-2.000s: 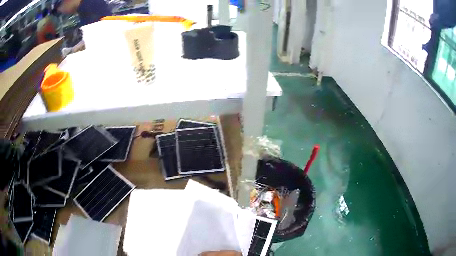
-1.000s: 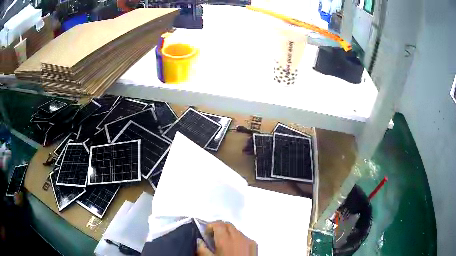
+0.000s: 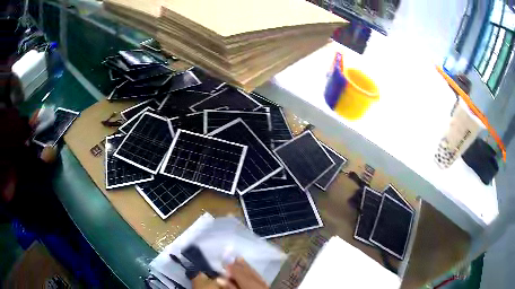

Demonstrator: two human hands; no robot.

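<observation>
My right hand (image 3: 244, 273) is at the bottom edge, blurred and cut off, with its fingers closed on the near edge of a whitish bagged panel (image 3: 248, 245). Another patch of fingers (image 3: 204, 281) shows just left of it; it may be my left hand, but blur and the frame edge hide which. A black panel lead (image 3: 195, 259) lies over the white packets by these fingers. More white packets (image 3: 169, 268) lie under and left of it. A stack of white sleeves (image 3: 347, 271) is at the bottom right. Bare solar panels (image 3: 204, 160) are heaped on the cardboard sheet (image 3: 127, 211).
Two overlapping panels (image 3: 391, 226) lie at the right. Behind are a thick cardboard stack (image 3: 248, 42) and a raised white shelf (image 3: 308, 84) with a yellow cup (image 3: 358, 93), drink cup (image 3: 457, 138) and orange strap (image 3: 474, 110). A person's hand (image 3: 48, 151) is by a panel at the left.
The view has swung left. The dark panel at my right hand a second ago no longer shows bare; a pale packet is at the hand, over the packets left of the white sleeve stack.
</observation>
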